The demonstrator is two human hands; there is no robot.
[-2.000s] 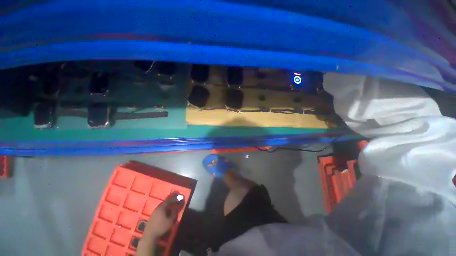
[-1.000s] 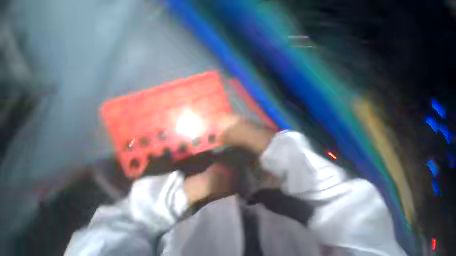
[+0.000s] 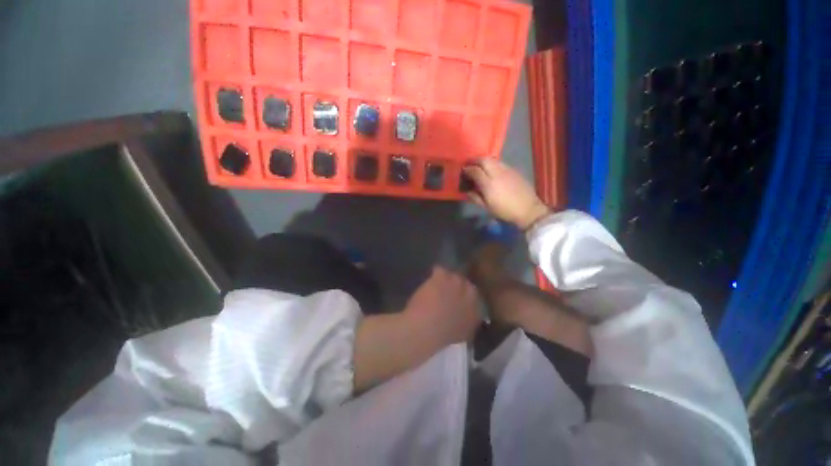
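An orange-red compartment tray [image 3: 369, 73] lies in front of me. Dark square smartwatch bodies [image 3: 282, 162] sit in its two nearest rows; the far rows have empty pockets. My right hand [image 3: 506, 189] is at the tray's near right corner, its fingertips closed on a dark smartwatch body [image 3: 467, 178] at the corner pocket. My left hand [image 3: 446, 303] is curled in a loose fist above my lap, below the tray and clear of it. A thin edge shows beside its fingers, but I cannot tell if it holds anything.
Right of the tray stand stacked orange-red trays [image 3: 548, 127] beside a blue rack edge [image 3: 601, 118]. Behind it, a dark shelf holds rows of dark watch bodies [image 3: 720, 109]. A dark green panel-like object [image 3: 82, 264] is at left. Grey floor [image 3: 109, 55] shows upper left.
The view has turned and steadied. The tray now appears higher and larger. My right hand is at its near right corner; my left hand shows more clearly as a curled fist.
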